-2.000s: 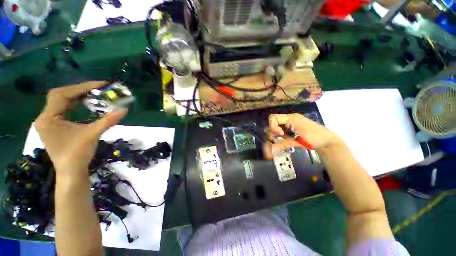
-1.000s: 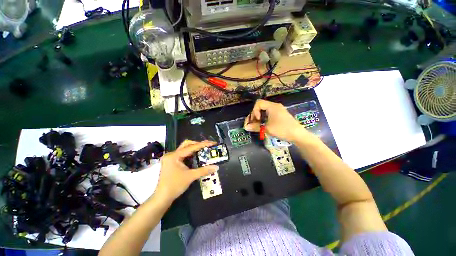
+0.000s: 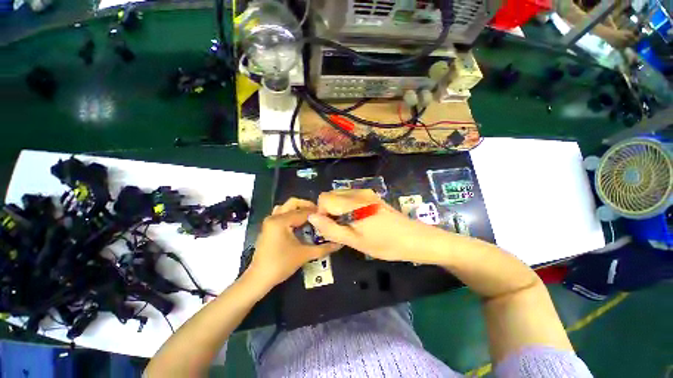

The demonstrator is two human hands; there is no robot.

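My left hand [image 3: 284, 240] holds the power adapter [image 3: 306, 233] over the left socket strip [image 3: 319, 272] on the black test board [image 3: 343, 294]. Most of the adapter is hidden by my fingers. My right hand [image 3: 354, 221] touches the left one and holds a red-and-black hand tool [image 3: 358, 214], red end pointing right. Its other end is at the adapter; the exact contact is hidden. The right socket strip [image 3: 410, 201] is partly behind my right hand and bears a small white rounded piece [image 3: 427, 213].
A tangled pile of black adapters [image 3: 88, 244] lies on a white sheet at left. Instruments [image 3: 369, 74] and a glass bulb [image 3: 271, 46] stand at the back on a wooden base [image 3: 369, 139]. A white sheet [image 3: 542, 199] and a fan [image 3: 634, 177] are at right.
My left hand first brought the adapter from the left to the board. My right hand has since moved left with the tool, from the board's middle to the adapter.
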